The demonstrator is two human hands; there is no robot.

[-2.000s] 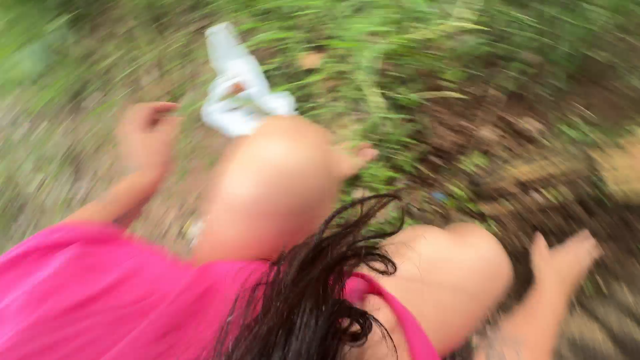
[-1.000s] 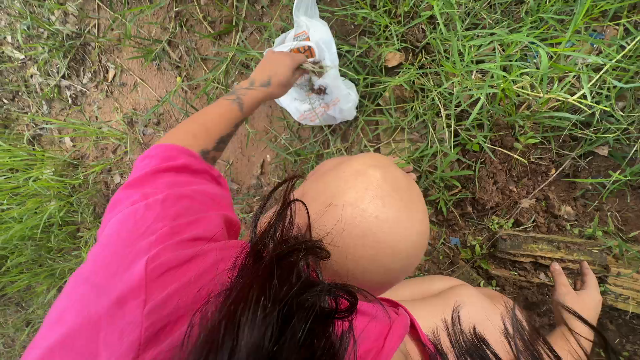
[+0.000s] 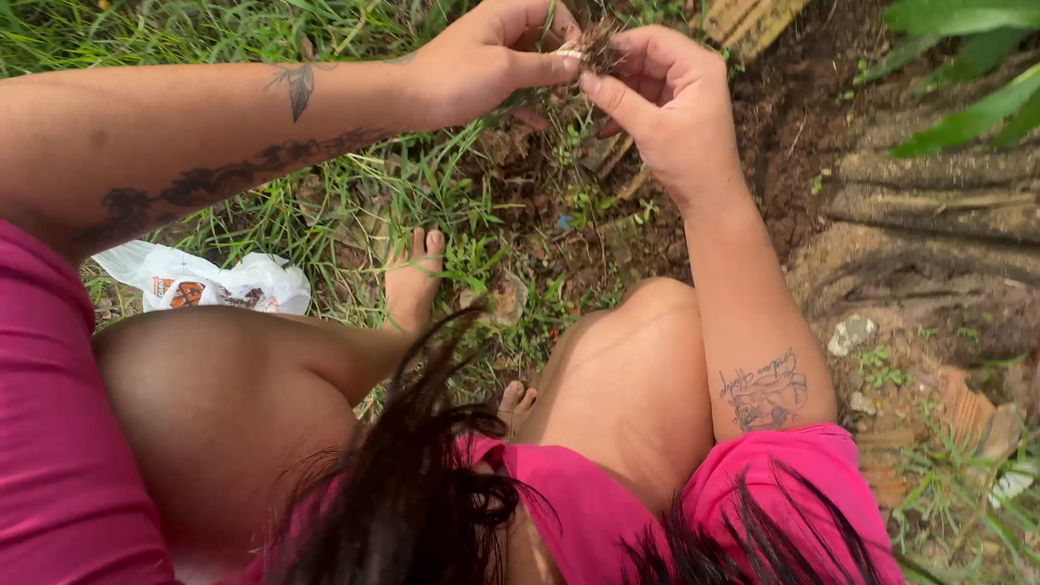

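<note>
At the top of the head view, my left hand (image 3: 500,61) pinches a small clump of plant roots (image 3: 600,50) with a pale stem or base between thumb and fingers. Close against its right side, my right hand (image 3: 670,97) has thumb and fingertips on the same clump. Some fingers of both hands are hidden behind it. A white plastic bag (image 3: 244,280) with orange and black print lies on the grass at the left, partly hidden by my left knee and arm; dark bits show at its opening.
My bare foot (image 3: 413,280) stands in the grass between the knees. Broken ribbed clay pieces (image 3: 751,20) lie in dark soil at the top right. Brown, earth-covered ridges (image 3: 934,219) and green leaves (image 3: 983,89) are at the right, with a pale stone (image 3: 851,335) below.
My left hand has left the white bag and come to my right hand, where both now touch the root clump. My right hand was apart, near the clay pieces. The view has shifted strongly.
</note>
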